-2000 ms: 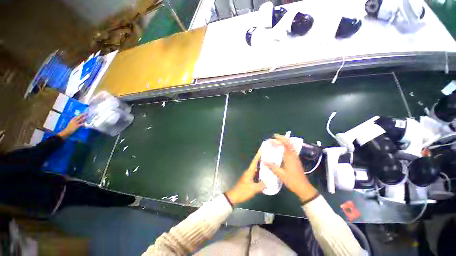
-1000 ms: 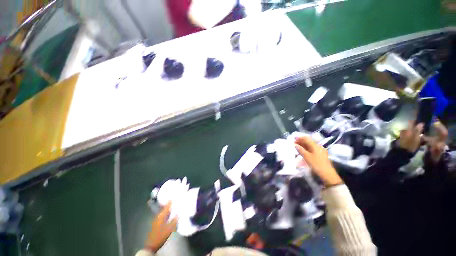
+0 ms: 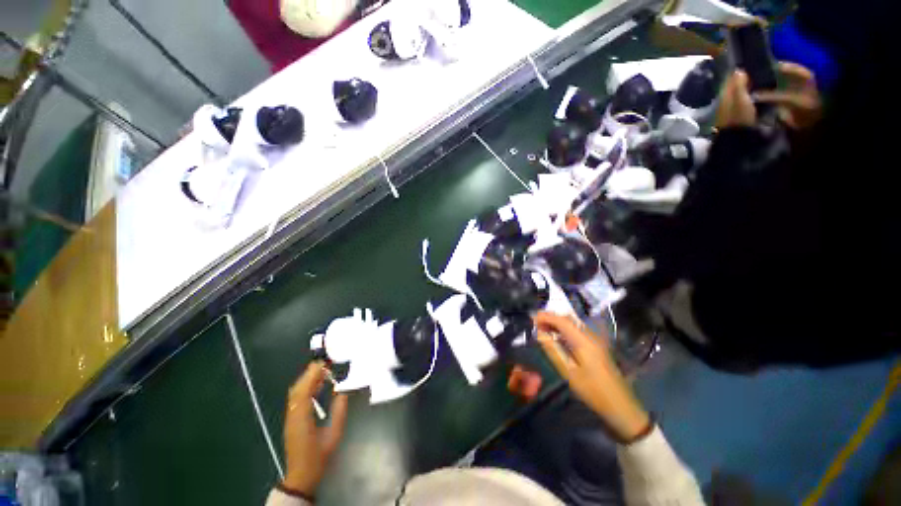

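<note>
A white security camera (image 3: pixel 361 346) with a black ball head lies on the green bench. My left hand (image 3: pixel 312 425) is at its lower left, fingers apart, with a small thin white piece showing between them. My right hand (image 3: pixel 590 376) is at the near edge of a heap of black-and-white cameras (image 3: pixel 509 272). Its fingertips are close together beside the heap; whether they hold something small cannot be told. A white flat part (image 3: pixel 464 339) lies between the single camera and the heap.
An orange card (image 3: pixel 525 382) lies near the bench edge. More cameras (image 3: pixel 280 125) stand on the raised white-topped line (image 3: pixel 326 168). A person in dark clothes (image 3: pixel 780 227) on the right holds a phone (image 3: pixel 753 57). A long white box (image 3: pixel 659 72) lies at the far right.
The view has swung right. The white item both hands held two seconds ago is no longer in them. My right hand has moved back from over the heap to its near edge.
</note>
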